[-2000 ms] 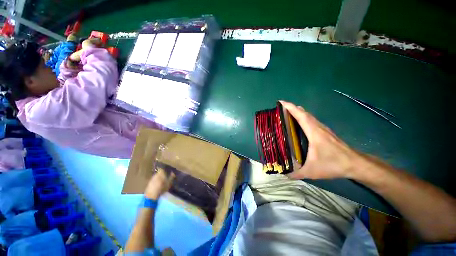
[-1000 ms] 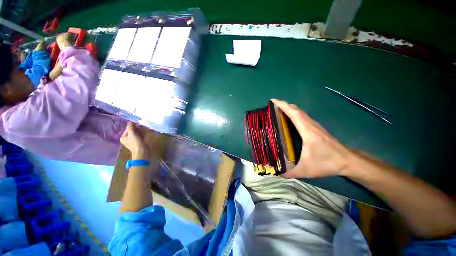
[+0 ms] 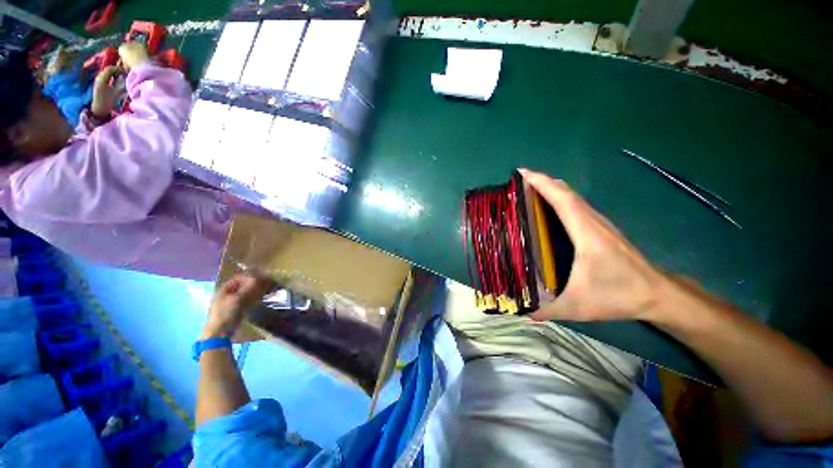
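My right hand [image 3: 607,260] grips a dark bundle [image 3: 500,245] edge-on, with red and black strips and yellow-gold ends, at the near edge of the green bench. My left hand [image 3: 239,297] is at the left side of an open brown cardboard box [image 3: 352,265] below the bench edge. Clear plastic [image 3: 297,300] lies in the box beside the fingers; I cannot tell whether the hand holds it. A stack of clear battery trays [image 3: 265,137] with white rectangles stands on the bench at the left.
Thin tweezers [image 3: 683,186] lie on the bench at the right. A white piece of paper [image 3: 469,73] lies near the chipped rail [image 3: 511,31] and the metal post [image 3: 659,26]. A person in a pink smock [image 3: 110,183] sits close at the left, with orange-red frames beyond.
My left hand has moved from the box, up to the bench edge by the trays, then back down to the box's left side. Plastic in the box has shifted. My right hand keeps the bundle.
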